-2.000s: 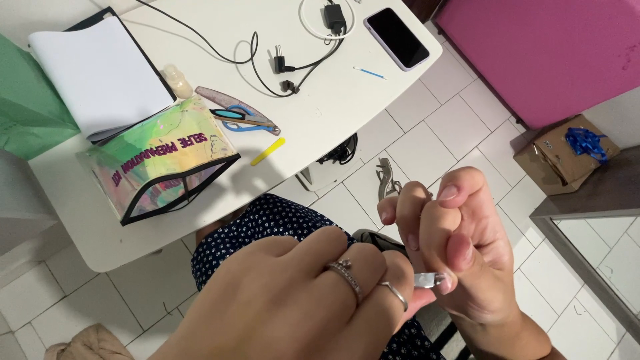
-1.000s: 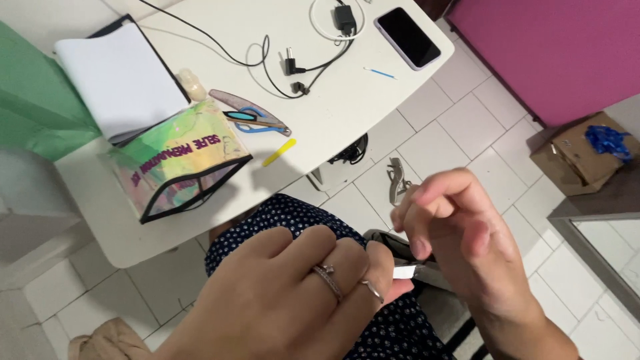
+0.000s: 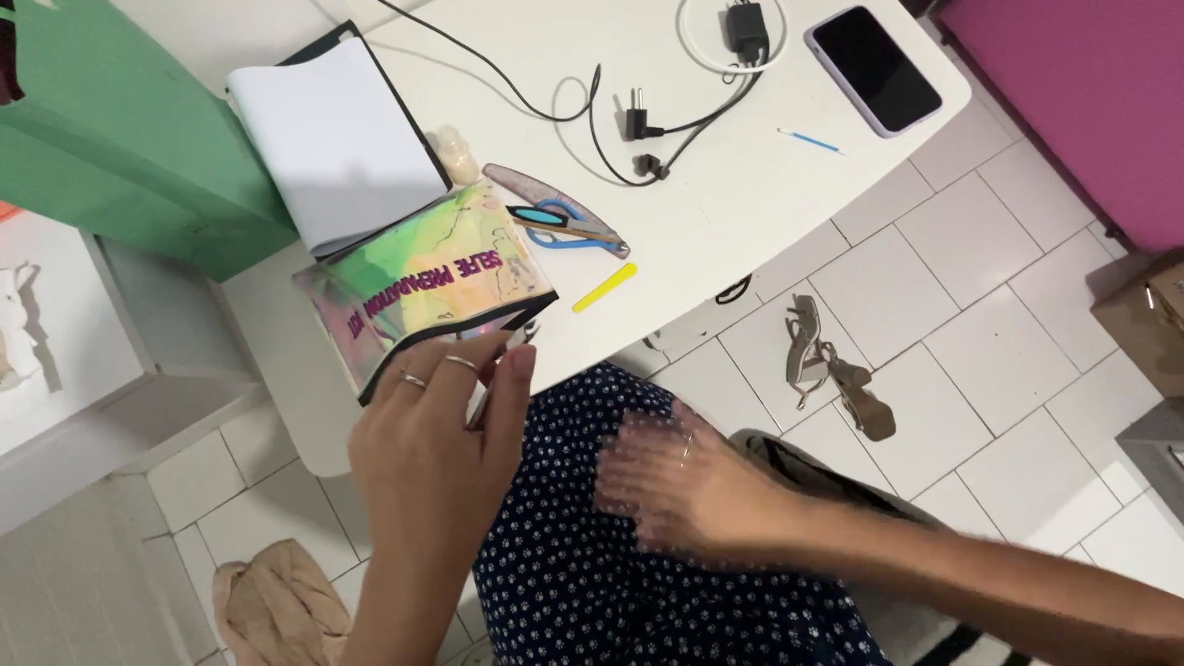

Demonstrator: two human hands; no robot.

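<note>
My left hand (image 3: 439, 435) is at the open edge of an iridescent zip pouch (image 3: 435, 277) that bears writing, its thumb and fingers closed on a small metal nail tool (image 3: 499, 370), perhaps a nail clipper; its exact kind cannot be told. My right hand (image 3: 680, 481), blurred, is over the dark skirt with white paw prints (image 3: 564, 536), fingers spread, and I see nothing in it. Beside the pouch on the white table lie blue-handled scissors (image 3: 564, 227), a glittery nail file (image 3: 532, 190), a yellow stick-like file (image 3: 605, 288) and a small bottle (image 3: 456, 155).
An open notebook (image 3: 342, 139) lies behind the pouch, near a green box-like surface (image 3: 148, 139). Black cables with a plug (image 3: 638, 120), a blue thin stick (image 3: 810, 141) and a phone (image 3: 874, 69) are farther right. Sandals (image 3: 823, 361) and beige cloth (image 3: 282, 601) lie on the tiled floor.
My hands have moved apart. The left, with the metal tool, has gone to the pouch; the right has dropped over the skirt. Earlier they were close together, the tool near the right fingers.
</note>
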